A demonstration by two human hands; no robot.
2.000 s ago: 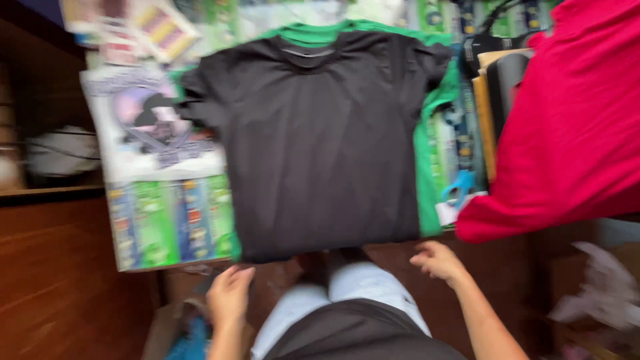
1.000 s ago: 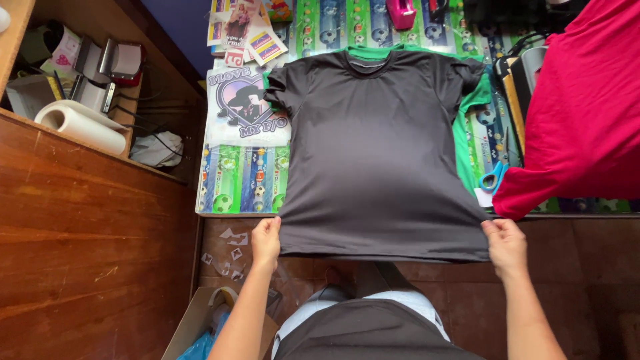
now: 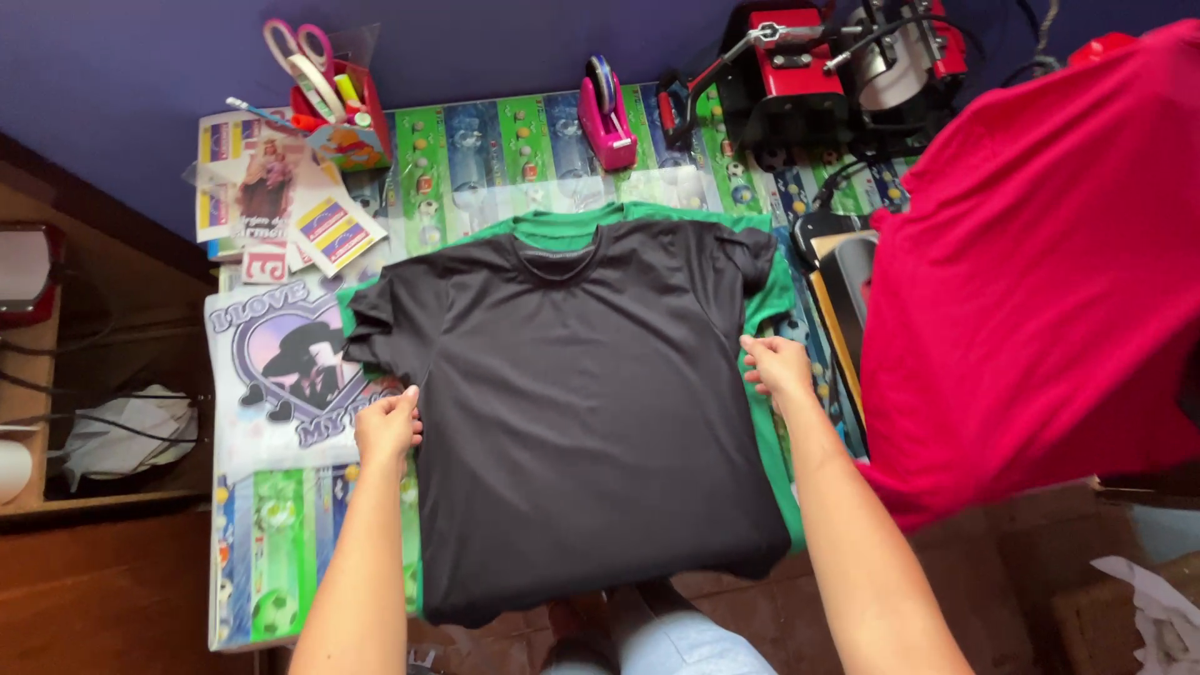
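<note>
A black short-sleeved T-shirt [image 3: 591, 403] lies spread over a green T-shirt [image 3: 773, 441], whose collar and side edges show around it. The black shirt's hem hangs past the table's front edge. My left hand [image 3: 389, 427] pinches the black shirt's left side just below the sleeve. On the other side, my right hand [image 3: 776, 366] has its thumb and fingers together at the black shirt's right edge, below that sleeve. A printed sheet with a heart design [image 3: 300, 366] lies left of the shirts, partly under the black sleeve.
A pen box with scissors [image 3: 347, 131], printed cards [image 3: 333, 230] and a pink tape dispenser [image 3: 607, 112] stand or lie at the back. A red and black press machine [image 3: 792, 70] is back right. Red fabric [image 3: 1031, 281] drapes over the right side. Wooden shelving [image 3: 56, 375] is left.
Both my hands have moved from the black shirt's bottom corners up to its sides below the sleeves. The hem, held taut one second ago, now hangs loose. The view has shifted.
</note>
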